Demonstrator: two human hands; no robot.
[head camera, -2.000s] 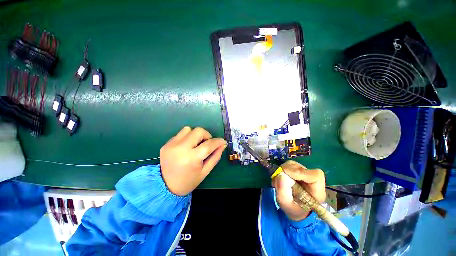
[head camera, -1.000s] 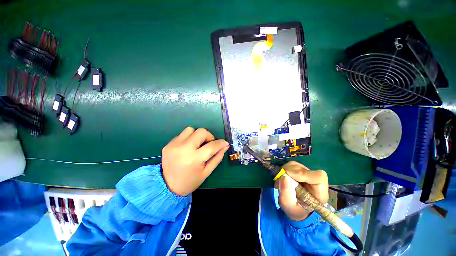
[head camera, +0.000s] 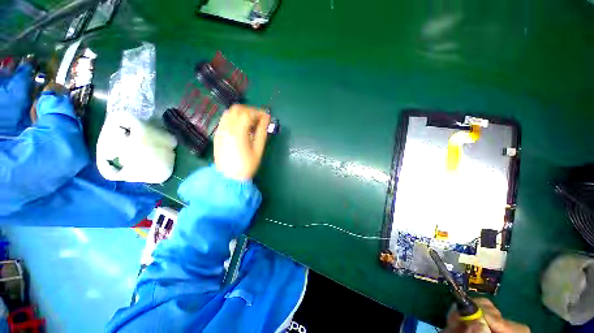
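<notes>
The open tablet (head camera: 456, 188) lies on the green bench at the right, its blue circuit board (head camera: 417, 253) at the near end. My right hand (head camera: 488, 317), cut off by the bottom edge, holds the soldering iron (head camera: 453, 284), its dark tip over the board. My left hand (head camera: 241, 140) is over the small black wired parts (head camera: 273, 126) at left; one with a white face shows beside its fingers. Whether the fingers grip a part is hidden. The solder wire (head camera: 319, 225) lies loose on the bench, its end at the board's left edge.
Two bundles of wired parts (head camera: 189, 132) lie left of my left hand. Beyond are the white spool (head camera: 135, 148) and a clear bag (head camera: 133, 81). Another person's blue sleeve (head camera: 58, 153) is at far left. Another tablet (head camera: 241, 10) is at the top, the cleaning pot (head camera: 570, 286) at right.
The view has swung left. My left hand has left the tablet, let go of the solder wire and moved to the small parts. The iron's tip remains over the board.
</notes>
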